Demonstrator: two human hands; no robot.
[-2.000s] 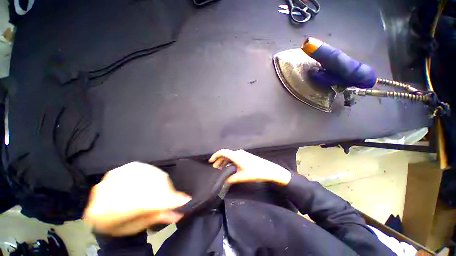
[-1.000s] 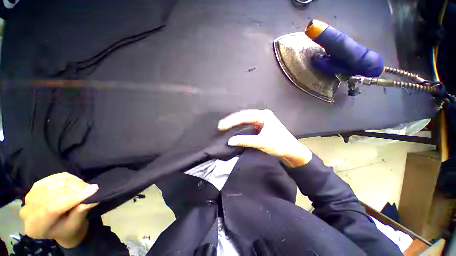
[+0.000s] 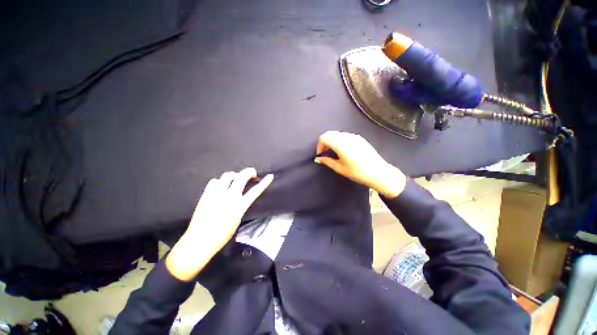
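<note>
A black garment piece [image 3: 291, 186] lies at the near edge of the dark pressing table [image 3: 216, 98], hard to tell from the black jacket behind it. My left hand [image 3: 226, 201] holds its left part, thumb and fingers at the upper edge. My right hand [image 3: 347, 157] pinches its right end between thumb and fingers. The silver steam iron [image 3: 386, 85], with a blue-wrapped handle and orange end, stands on the table beyond my right hand, touched by neither hand.
Two ribbed hoses [image 3: 504, 116] run right from the iron. Thin dark strips [image 3: 118, 63] and heaped black cloth [image 3: 39, 176] lie on the left. A scissors handle [image 3: 378, 3] is cut off at the top edge. A brown carton [image 3: 520, 229] stands below right.
My left hand has moved from the lower left up and right to the table edge, closer to my right hand. The garment piece now lies at that edge. The iron stays put on the table.
</note>
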